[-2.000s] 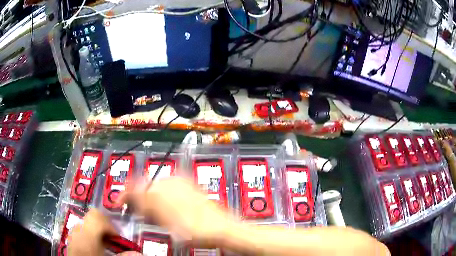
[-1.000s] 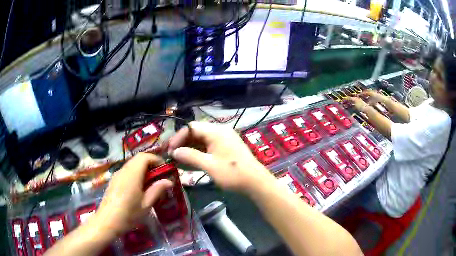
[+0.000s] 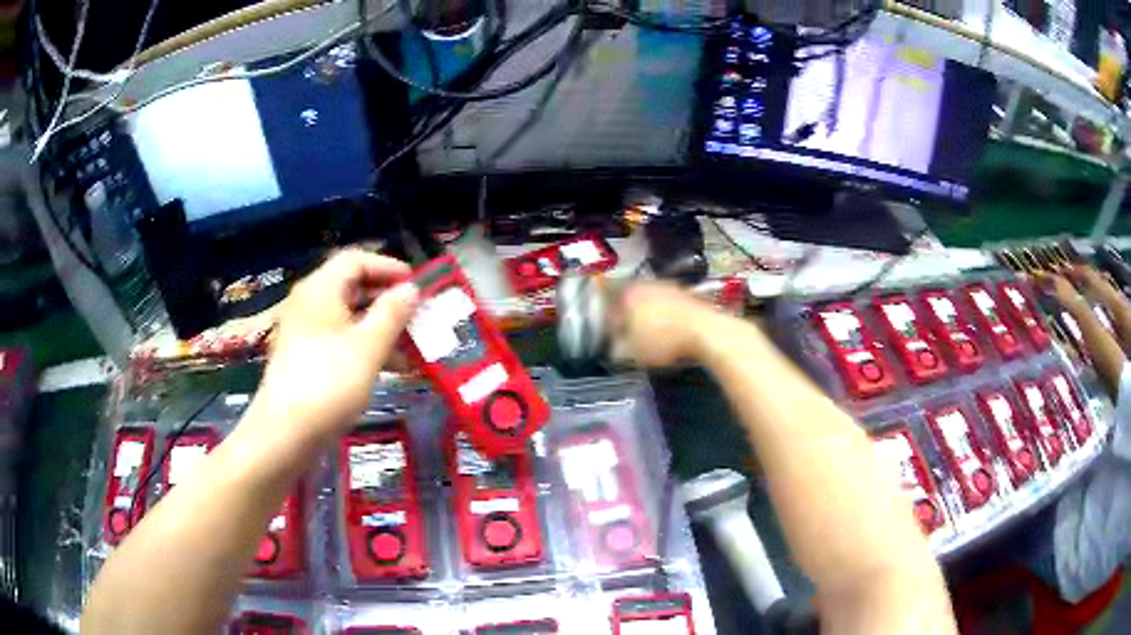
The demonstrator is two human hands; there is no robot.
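Note:
My left hand (image 3: 335, 335) holds a red device (image 3: 475, 360) by its upper end above the clear blister tray (image 3: 564, 393). The device is tilted, with its white labels and black ring facing me. My right hand (image 3: 660, 325), blurred, is closed around a white-grey barcode scanner (image 3: 583, 319), whose head points toward the device. The tray below holds rows of red devices, such as one near its middle (image 3: 385, 502). The pocket at the right of the upper row shows a paler red device under plastic.
A second scanner (image 3: 738, 540) lies right of the tray. Another filled tray (image 3: 949, 527) is further right, with another person's hands (image 3: 1091, 310) beyond. A spare red device (image 3: 561, 263) and a mouse (image 3: 676, 246) lie below the monitors (image 3: 856, 112). Cables hang above.
The view has swung back left. My hands have separated; the left keeps the red device, now turned label side toward me. My right hand has let go of the device end and taken a scanner.

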